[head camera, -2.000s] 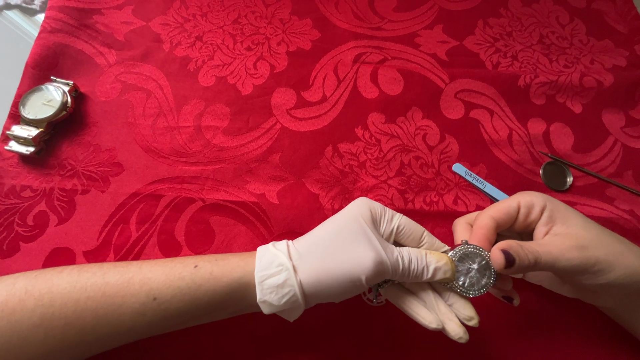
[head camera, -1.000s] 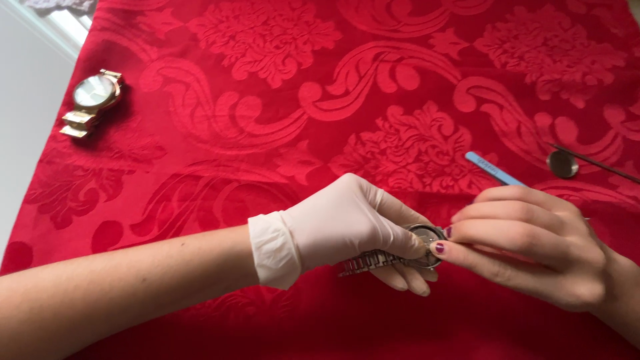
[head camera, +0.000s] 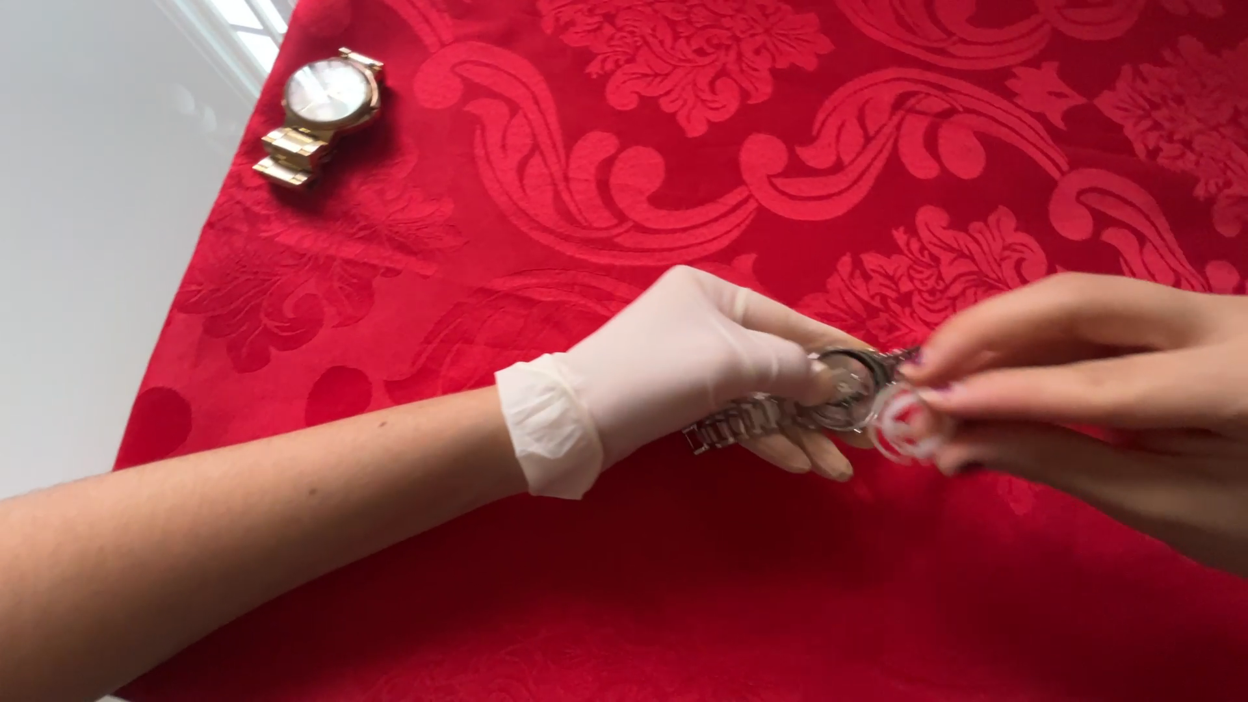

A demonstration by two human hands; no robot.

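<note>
My left hand (head camera: 682,361), in a pale latex glove, grips a silver-toned wristwatch (head camera: 846,390) at the centre right. The thumb presses on the watch's round case, and its metal link bracelet (head camera: 739,423) hangs out below the palm. Just right of the case, my right hand (head camera: 1082,370), bare with dark nail polish, pinches a round, see-through disc (head camera: 905,421) with a pale mark on it. The disc is blurred and sits close against the case's edge; whether the two touch, I cannot tell.
A gold-toned wristwatch (head camera: 330,95) lies at the upper left on the red patterned tablecloth (head camera: 604,195). Beyond the cloth's left edge is a pale, glossy surface (head camera: 88,244) with bright reflections.
The right fingers, on the watch's rim a second ago, now hold the see-through disc beside the case. The view has shifted right-to-left across the cloth, so the blue tool and small round part are out of frame.
</note>
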